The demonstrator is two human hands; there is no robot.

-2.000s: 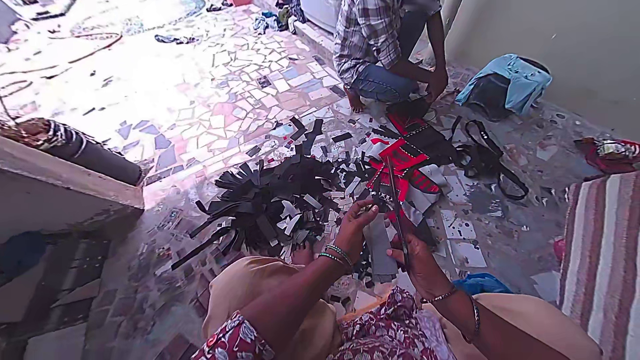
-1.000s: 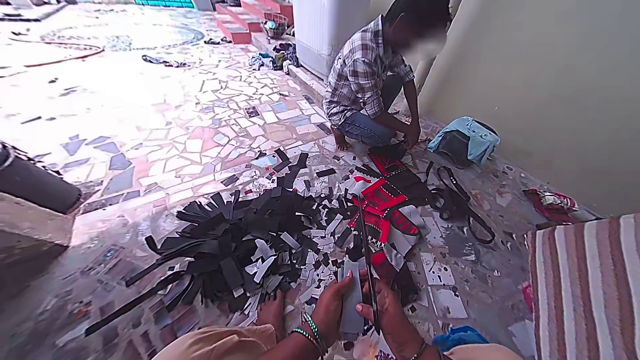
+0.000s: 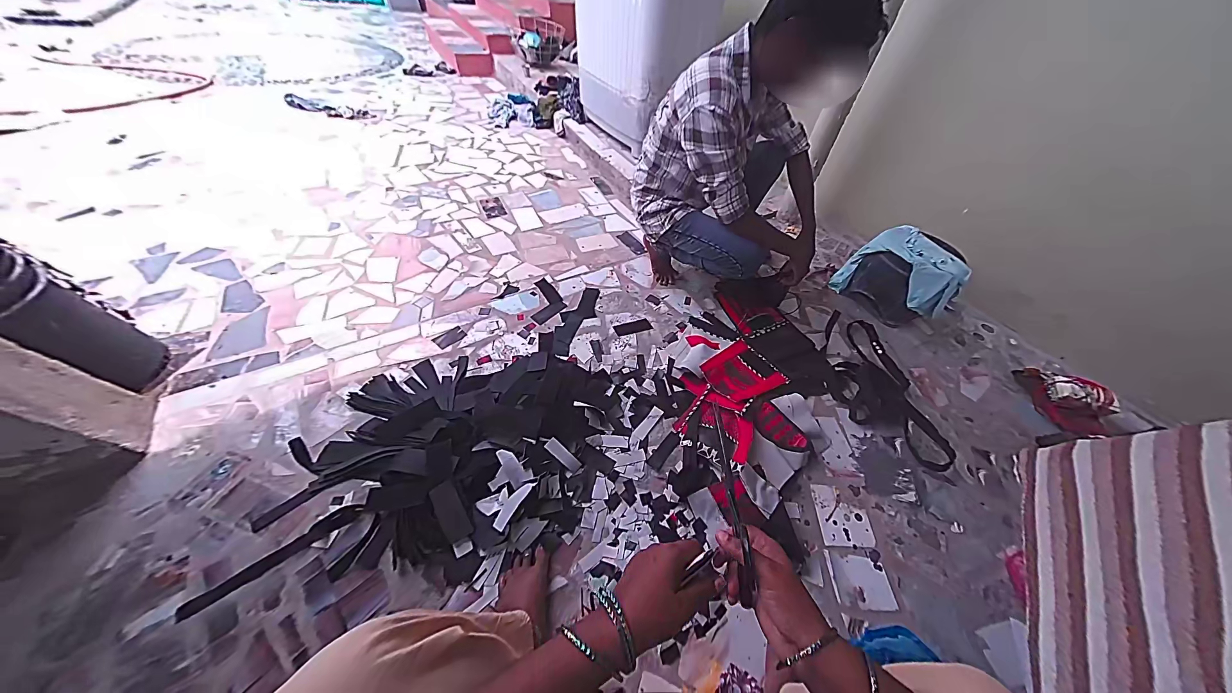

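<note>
My right hand (image 3: 770,582) is closed round the handles of long dark scissors (image 3: 733,500), whose blades point away from me over red and black cloth pieces (image 3: 741,375). Close beside it, my left hand (image 3: 669,587) pinches a small dark piece (image 3: 697,568), partly hidden by the fingers. In front and to the left lies a heap of black strips (image 3: 462,443). Small white and black scraps (image 3: 616,481) are scattered between the heap and the red cloth.
A person in a checked shirt (image 3: 712,135) squats beyond the red cloth. Black straps (image 3: 895,395) and a light blue cloth (image 3: 910,265) lie at the right, a striped cloth (image 3: 1126,549) nearer. A dark cylindrical object (image 3: 77,322) rests on a ledge at the left.
The grey strip seen at my left hand in both earlier frames is no longer visible there; a small dark piece is between its fingers. The scissors remain in my right hand.
</note>
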